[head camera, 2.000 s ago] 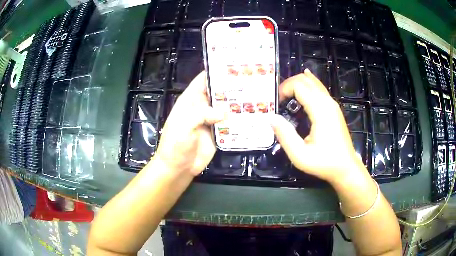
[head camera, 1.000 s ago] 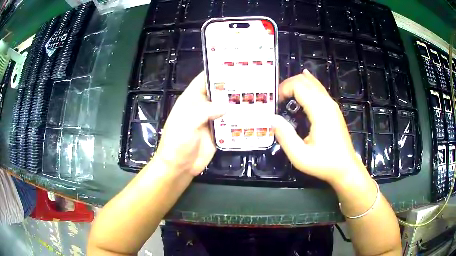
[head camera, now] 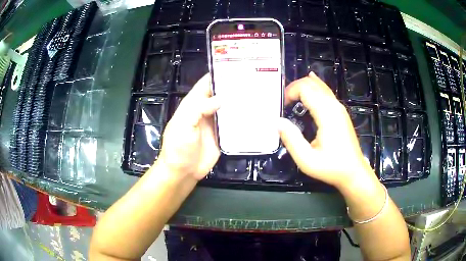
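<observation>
A smartphone (head camera: 248,97) with a pale rim stands upright in the middle of the view. Its screen is mostly white, with a dark bar and a small food-like picture at the top. My left hand (head camera: 191,130) holds its left edge, the thumb at the rim. My right hand (head camera: 327,132) is curled at its right edge, fingertips and thumb against it. A small black keypad part (head camera: 298,113) with a pale square key shows between my right thumb and fingers; how it is held is partly hidden. A large glossy black blister tray (head camera: 357,76) lies beneath.
Clear blister trays (head camera: 71,135) and ribbed dark stacked parts (head camera: 43,86) lie left. A tray of black keypad parts (head camera: 449,122) is far right, by a thin yellow cord (head camera: 434,227). A red stool-like thing (head camera: 64,211) is below the bench's front edge (head camera: 245,223).
The phone screen has changed from rows of small red pictures to a mostly white page with a dark top bar. My left thumb has moved up and back from the screen to the phone's edge.
</observation>
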